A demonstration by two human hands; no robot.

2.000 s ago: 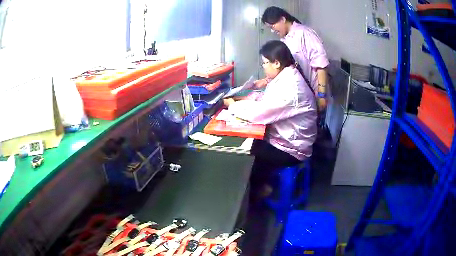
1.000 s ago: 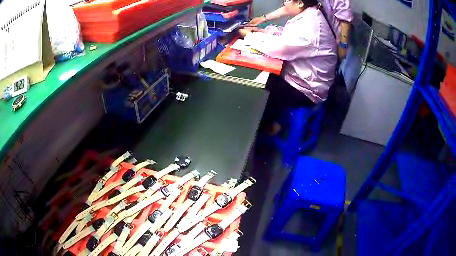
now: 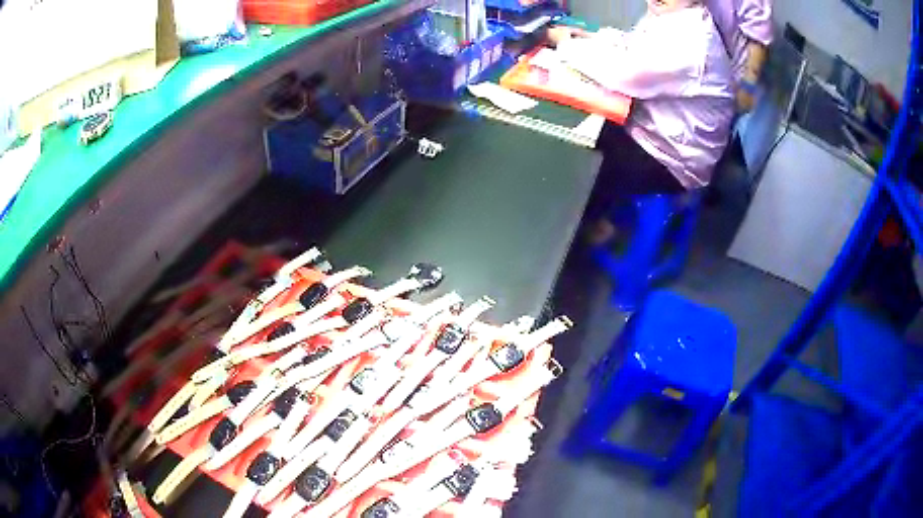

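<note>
Several wristwatches (image 3: 450,339) with dark faces and pale straps lie slanted in rows on a red-orange watch tray (image 3: 228,467) at the bottom centre of the dark bench. Their straps overlap and some stick out past the tray's back edge. A blurred second red-orange tray (image 3: 192,324) with more watches lies to its left, in shadow. Neither of my hands is in the picture.
A green shelf (image 3: 192,123) runs along the left, with a single watch (image 3: 96,125) beside a number card. A blue parts bin (image 3: 304,160) stands against the wall. A blue stool (image 3: 680,349) stands right of the bench. A seated person in pink (image 3: 683,86) works at the far end; another person stands behind.
The view has tilted down and turned, bringing much more of the watch tray into the picture. The coworkers' heads have left the top edge. No watch has visibly been moved.
</note>
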